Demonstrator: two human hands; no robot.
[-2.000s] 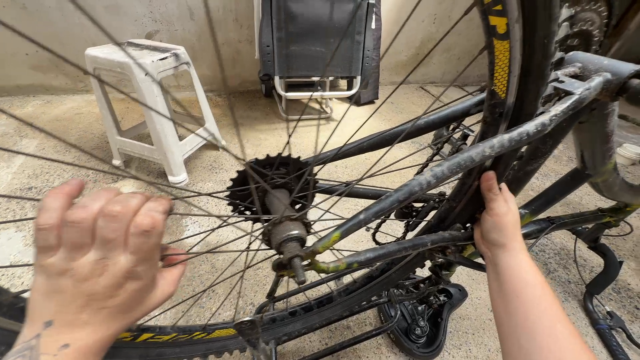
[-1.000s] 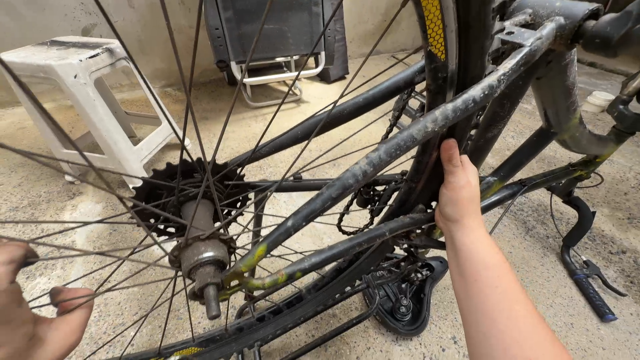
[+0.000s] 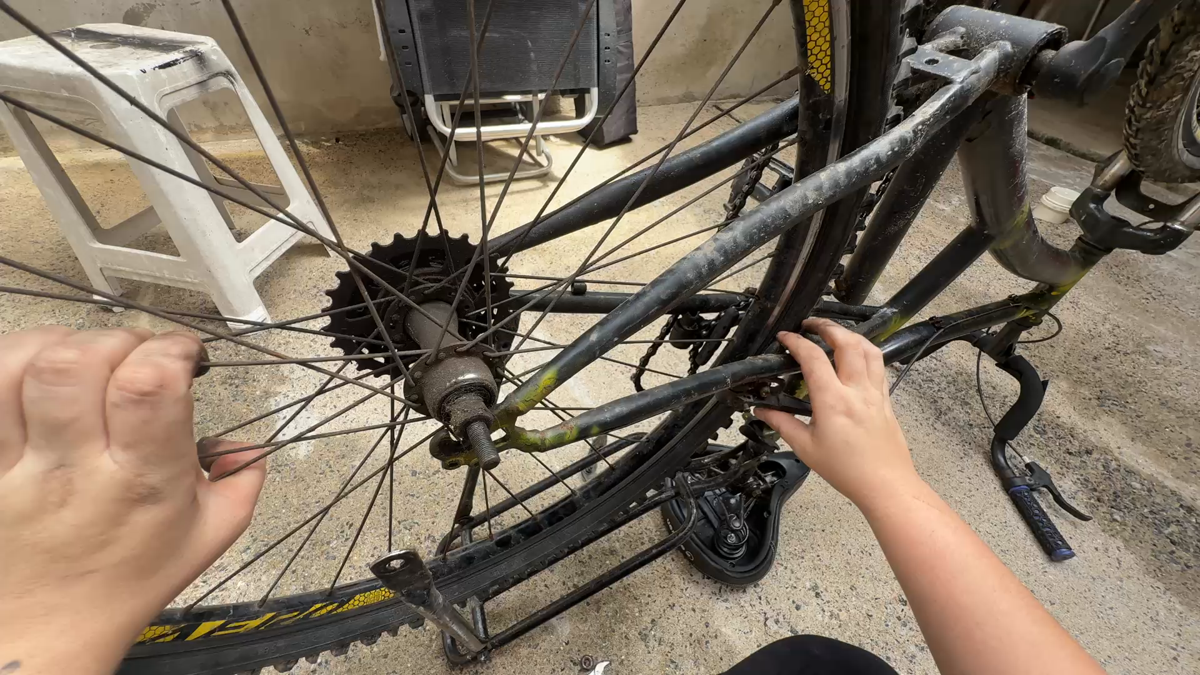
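An upside-down bicycle fills the head view, its rear wheel rim between the black frame stays. The threaded axle end of the hub lies beside the frame dropout, with the dark toothed cogs on the hub's far side. At the left edge, my left hand has its fingers curled at the spokes; whether it grips them is unclear. My right hand pinches a small dark part beside the lower stay, near the tyre; the part is mostly hidden by the fingers.
A white plastic stool stands at back left. Folded chairs lean against the wall. The black saddle rests on the concrete floor below the frame, and the handlebar grip is at right. A rear rack tube runs under the wheel.
My right hand has moved from the tyre side to the lower stay. My left hand's fingers have changed position at the spokes. The view has shifted.
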